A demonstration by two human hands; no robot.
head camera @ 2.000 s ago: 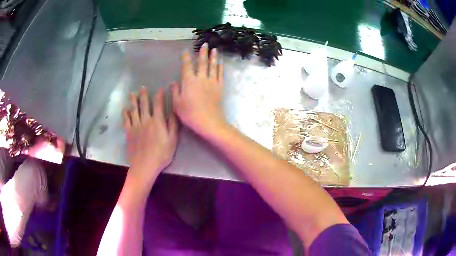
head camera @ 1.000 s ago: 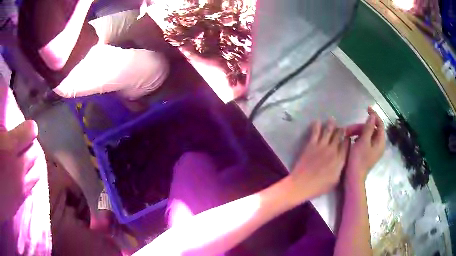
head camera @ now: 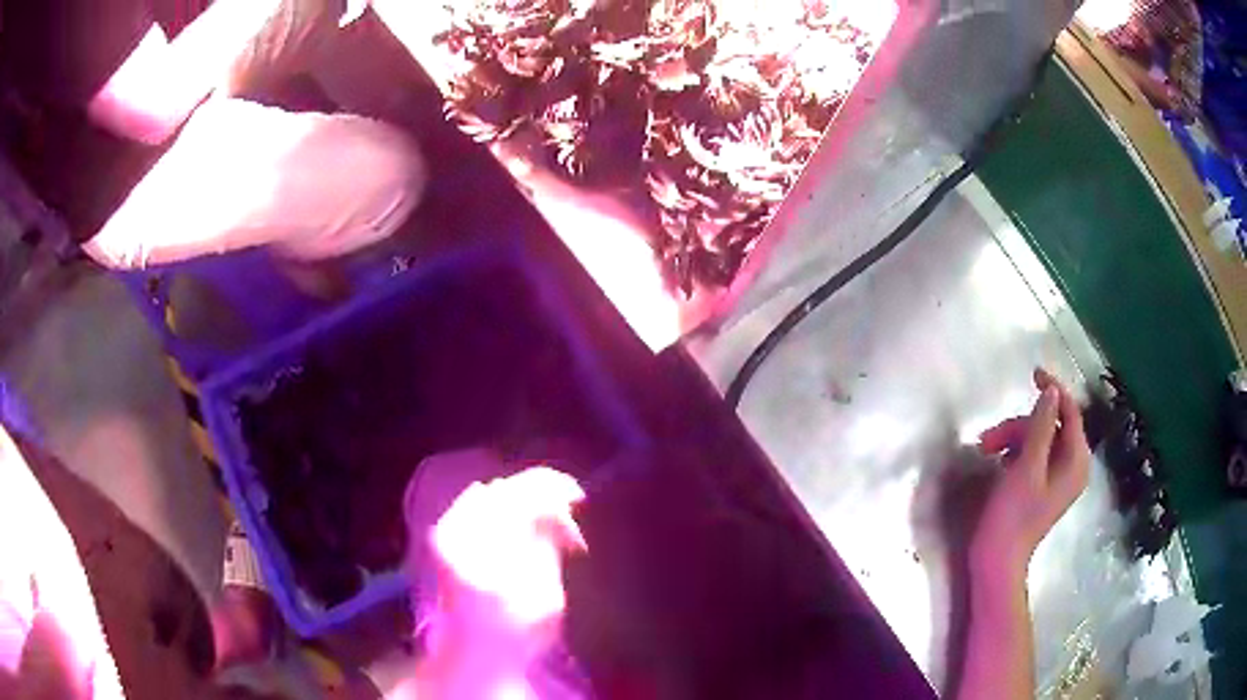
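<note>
My right hand (head camera: 1035, 472) is over the grey metal bench (head camera: 875, 451), beside the dark spiky parts (head camera: 1138, 472) along its back edge. Its thumb stands apart from the fingers and nothing shows in it. A glaring white-pink shape, which looks like my left hand (head camera: 509, 533), is low by my knee, at the near side of the blue-purple crate (head camera: 294, 609). Its fingers are washed out, and I cannot see whether it holds anything. The crate's contents are dark and unclear.
An open pale carton (head camera: 602, 233) heaped with spiky parts stands beyond the bench's metal side panel. A black cable (head camera: 855, 274) crosses the metal. A green belt (head camera: 1094, 233) runs behind the bench. Another person's pale-clothed leg (head camera: 294, 178) is at upper left.
The view has swung further left, showing more of the carton and crate. My left hand has left the bench beside my right hand and appears down near the crate. My right hand remains over the bench.
</note>
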